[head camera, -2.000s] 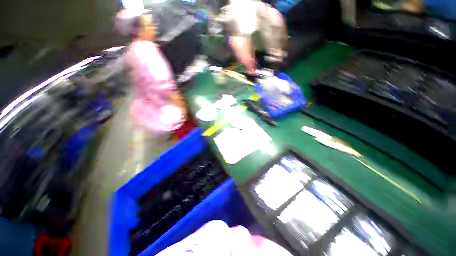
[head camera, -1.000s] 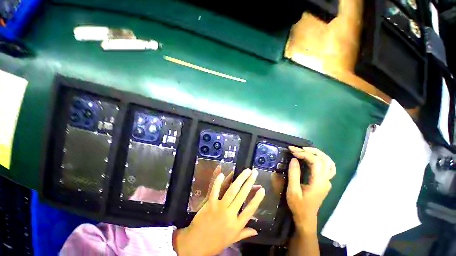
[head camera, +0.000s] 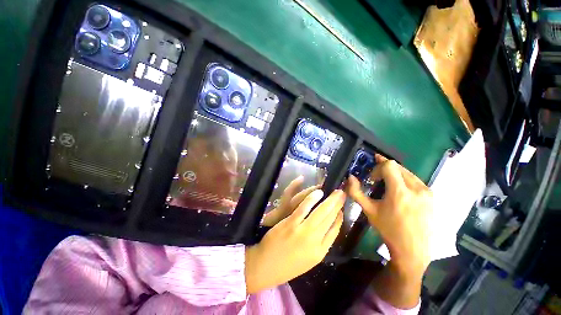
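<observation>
A black foam tray (head camera: 146, 215) holds four open-backed phone units in slots, their blue camera clusters towards the far side. The first (head camera: 101, 132), second (head camera: 209, 163) and third (head camera: 315, 147) have shiny, mirror-like backs. My left hand (head camera: 295, 237) lies palm down over the lower third phone, fingers extended towards the fourth, holding nothing. My right hand (head camera: 397, 212) has thumb and index finger on either side of the camera end of the fourth phone unit (head camera: 362, 161), which is in the right-end slot. My hands hide part of that phone.
A thin pale rod (head camera: 329, 29) lies on the green mat (head camera: 393, 92) beyond the tray. White paper sheets (head camera: 458, 197) lie right of my right hand. An orange-brown board (head camera: 448, 49) is at the upper right, with dark trays beyond. A blue bin edge (head camera: 24, 258) shows at lower left.
The view has swung from the blue bin and another worker to the tray, then closer. Both hands stay around the fourth phone; my right thumb and finger now span its camera end.
</observation>
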